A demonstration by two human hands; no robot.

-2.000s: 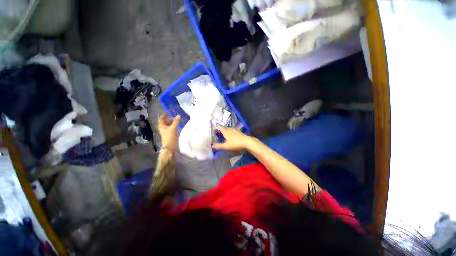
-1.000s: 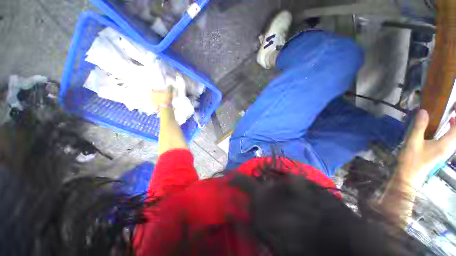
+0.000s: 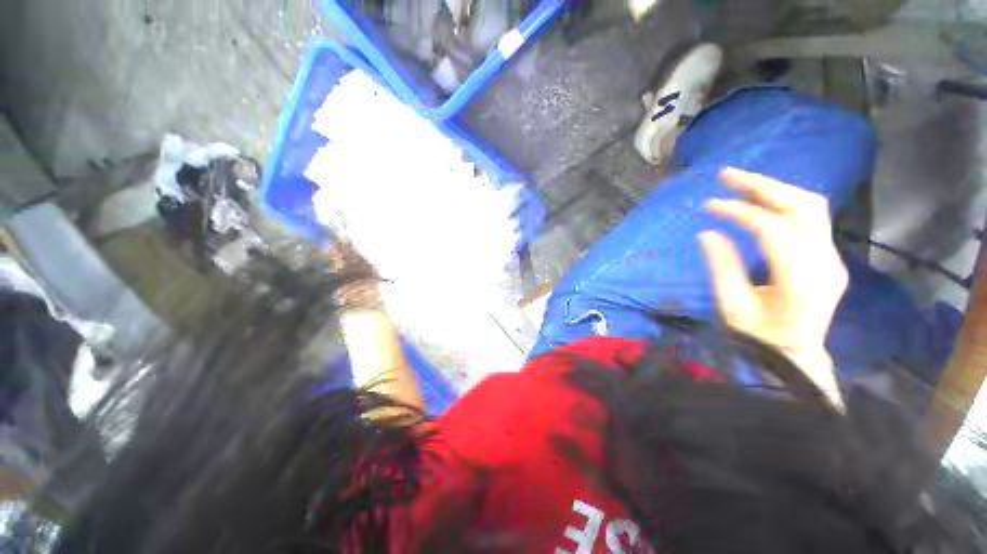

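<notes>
A heap of white fabric pieces (image 3: pixel 417 195) lies in and over a blue plastic crate (image 3: pixel 284 162) on the floor; it is overexposed, so single pieces cannot be told apart. My left hand (image 3: pixel 355 284) is blurred and partly covered by dark hair, at the lower left edge of the white heap. Its fingers cannot be made out, nor whether it grips the pieces. My right hand (image 3: pixel 779 260) is raised over my jeans, fingers apart and empty.
A second blue crate (image 3: pixel 503 60) stands behind the first. A white shoe (image 3: pixel 680 100) and my blue-jeaned leg (image 3: pixel 774 135) are at the right. Dark and white scraps (image 3: pixel 211 195) lie on the floor at left. A brown table edge (image 3: pixel 963 352) is at the far right.
My right hand has left the table edge and moved left over my jeans. The white pieces now cover more of the crate's near side. The view has shifted, with the crate further right.
</notes>
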